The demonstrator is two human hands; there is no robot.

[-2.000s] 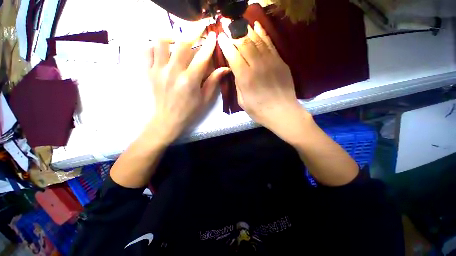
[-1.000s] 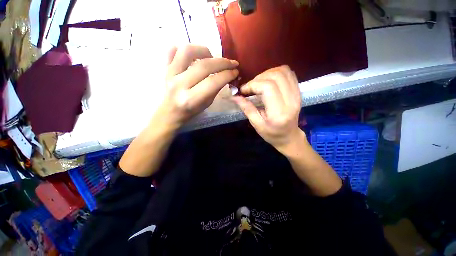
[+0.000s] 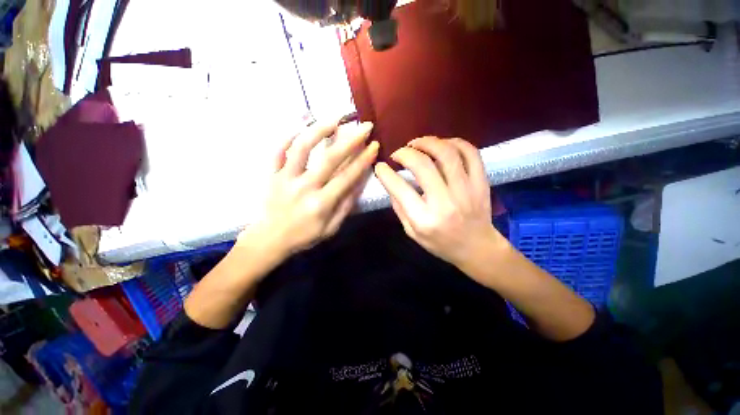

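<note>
A large maroon panel (image 3: 487,77), bright red under the lamp, lies on the white table with its left edge below the presser foot area (image 3: 382,34). A narrow strip or fold (image 3: 362,85) runs along that left edge. My left hand (image 3: 312,190) has its fingertips at the strip's near end; its thumb is hidden, so I cannot tell whether it grips. My right hand (image 3: 446,194) is curled at the panel's near corner, thumb and forefinger apart, with nothing seen between them. The needle is not distinct.
Maroon cut pieces (image 3: 89,174) lie at the table's left end, with a narrow maroon strip (image 3: 154,58) above. Pale and dark strips (image 3: 85,40) are at upper left. Blue crates (image 3: 564,247) and a red box (image 3: 105,323) stand below the table edge (image 3: 535,162).
My hands moved from beside the needle toward the table's front edge. They met over a small pale thing, now not seen, and have since parted slightly. The panel's left part is uncovered.
</note>
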